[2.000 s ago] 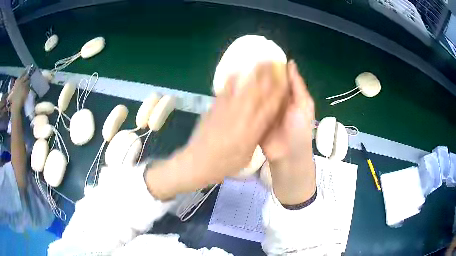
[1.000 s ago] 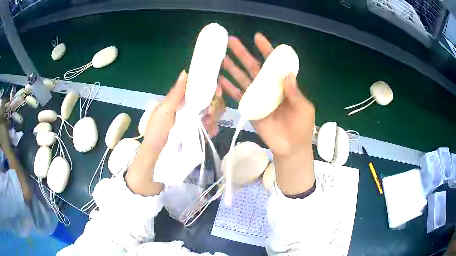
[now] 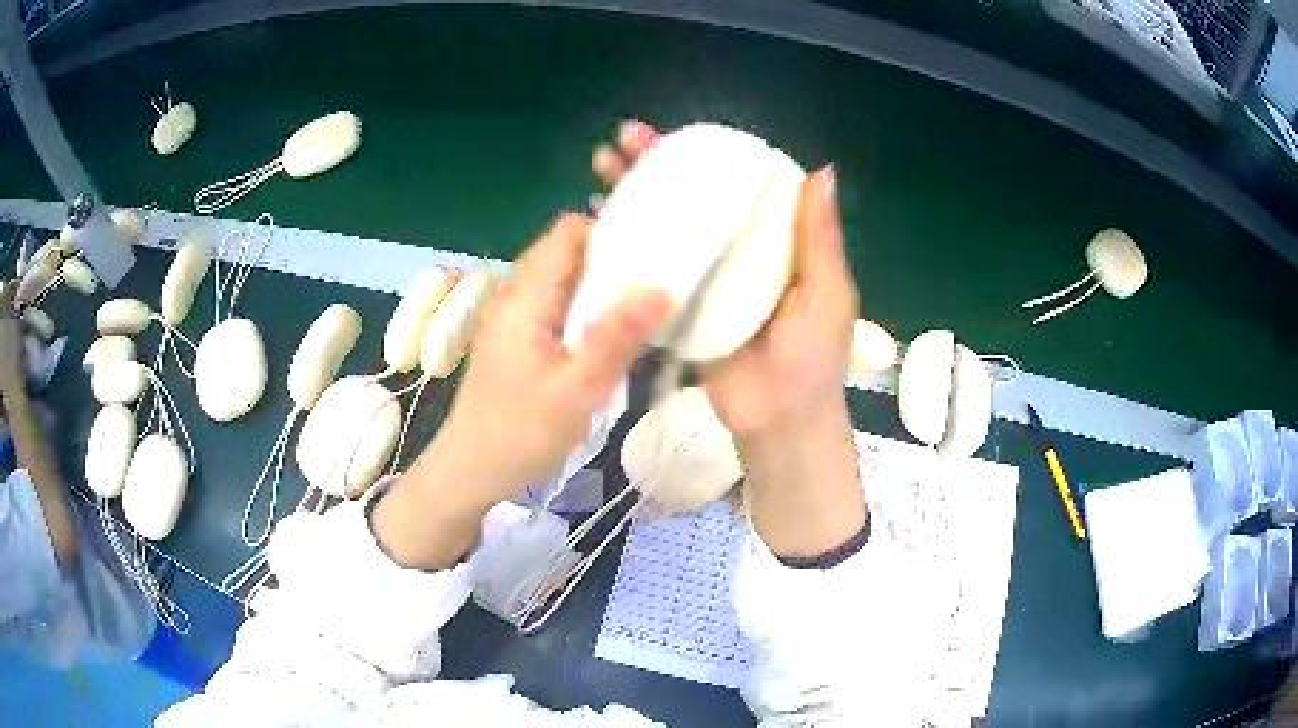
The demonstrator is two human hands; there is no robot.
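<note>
My left hand [image 3: 548, 320] and my right hand [image 3: 783, 341] are raised over the bench. They hold two cream oval units [image 3: 681, 235] close together, one in each hand, with a dark line between them. The cords of these units are mostly hidden. Below, another corded unit [image 3: 686, 452] rests at the top of a printed form [image 3: 676, 590], its looped cord running to the lower left. A crumpled white cloth [image 3: 524, 558] lies beside the form.
Several corded units [image 3: 231, 368] lie on the dark bench at left, and a pair [image 3: 945, 394] stands at right. The green belt [image 3: 470, 128] carries scattered units. A pen [image 3: 1063, 494], white pad [image 3: 1143, 552] and clear boxes [image 3: 1238, 583] lie right. Another person's arm [image 3: 40, 462] is far left.
The two held units, apart a second ago, are now brought together between my hands. The units on the belt have shifted right. Another unit now shows beside the right-hand pair.
</note>
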